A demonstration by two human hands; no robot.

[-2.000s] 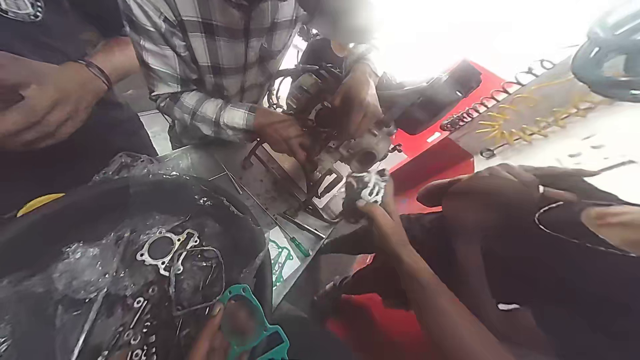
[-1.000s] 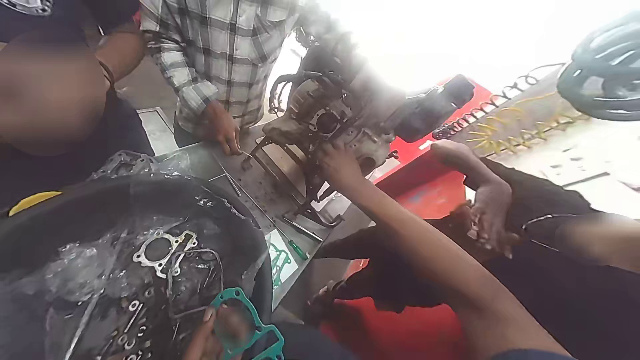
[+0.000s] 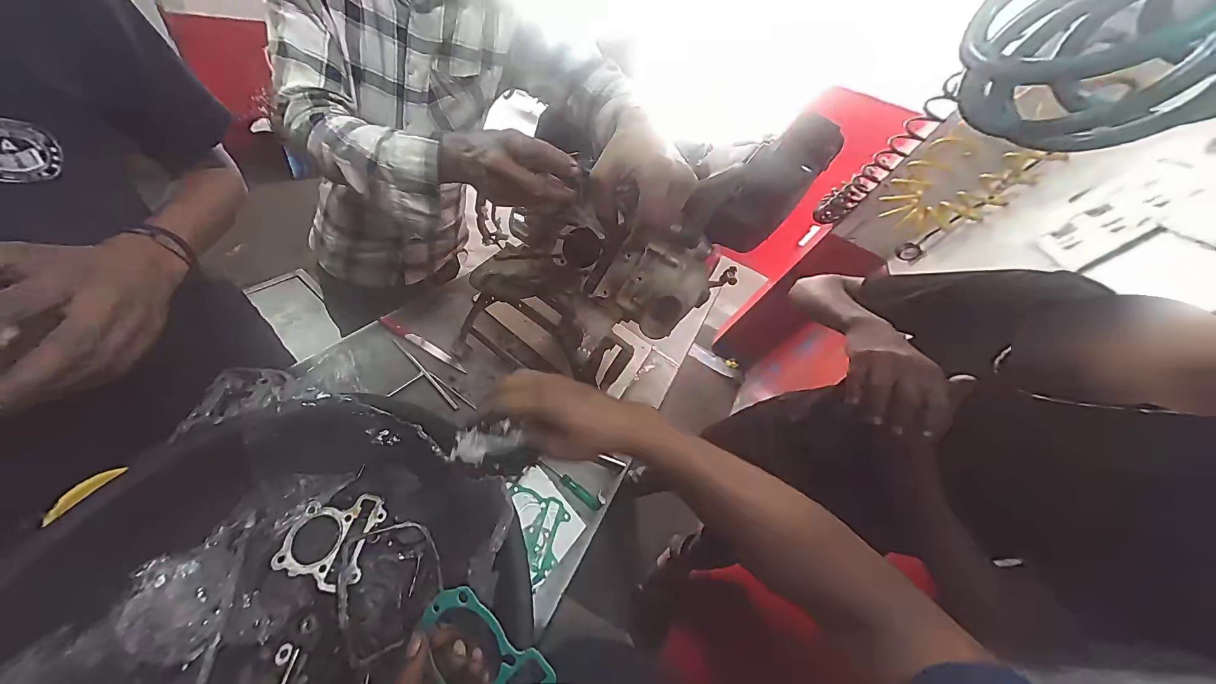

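At the bottom edge, my left hand (image 3: 439,657) holds a green gasket (image 3: 465,608) over the black basin; much of the hand is cut off. My right hand (image 3: 565,413), blurred, is palm down beside the basin's far rim, close to a pale, crumpled-looking item (image 3: 489,445). Whether its fingers grip that item cannot be told. Beyond it, a small engine (image 3: 579,275) rests in a metal frame stand (image 3: 518,332). In the black basin (image 3: 380,418) lie a metal-coloured gasket (image 3: 318,541), a thin looped gasket and small hardware.
A co-worker in a checked shirt has both hands (image 3: 513,171) at the engine. Another person's hand (image 3: 85,304) is at left; a seated person (image 3: 893,380) is at right. A green-handled screwdriver (image 3: 579,491), a sheet with a green gasket (image 3: 541,532) and thin tools (image 3: 427,370) lie on the bench.
My right hand has come back from the engine to the basin's far rim. The co-worker's hand, beside the bench a second ago, is up at the engine. My left hand stays with the green gasket.
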